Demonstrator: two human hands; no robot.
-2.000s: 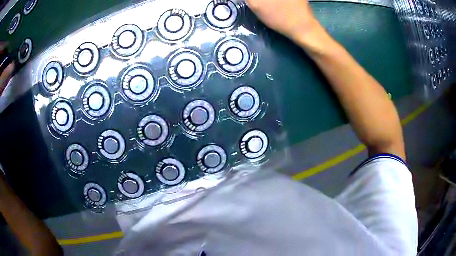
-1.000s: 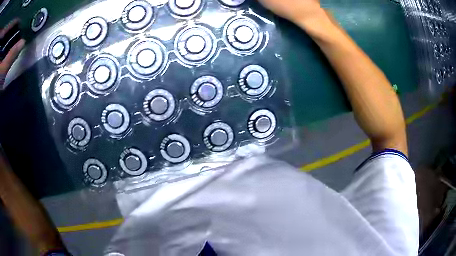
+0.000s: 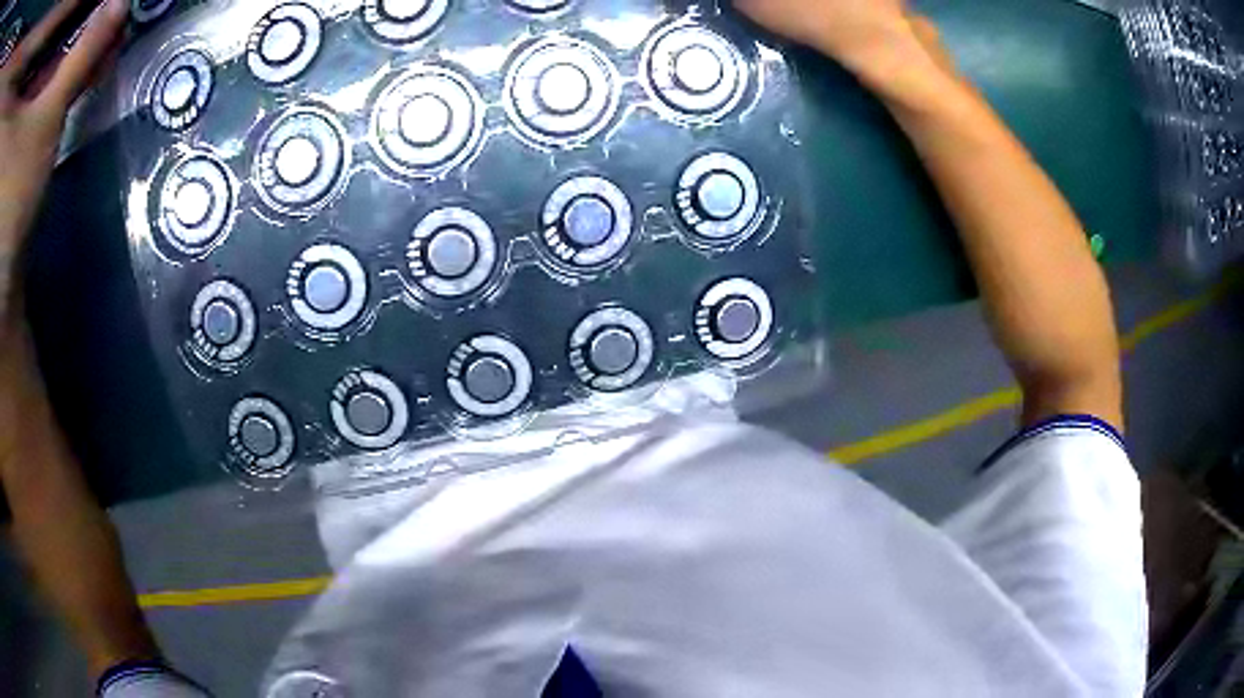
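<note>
A clear blister tray lies tilted in front of me, its near edge against my white shirt. Its pockets hold rows of round parts with silver-white rings and pale grey centres; the far row is cut off by the top edge. My left hand is at the upper left, beside the tray's far left corner, fingers apart, with no part seen held; its fingertips are near the picture's edge. My right hand is at the tray's far right corner, cut off by the top edge, so its fingers are hidden.
A green surface extends right of the tray. Stacked clear trays stand at the far right. Loose round parts lie partly hidden at the upper left, by my left hand. A grey floor with a yellow line shows below the bench edge.
The tray sits higher and slightly further right in view. My left hand has come further into view at the upper left. My right hand stays at the far right corner.
</note>
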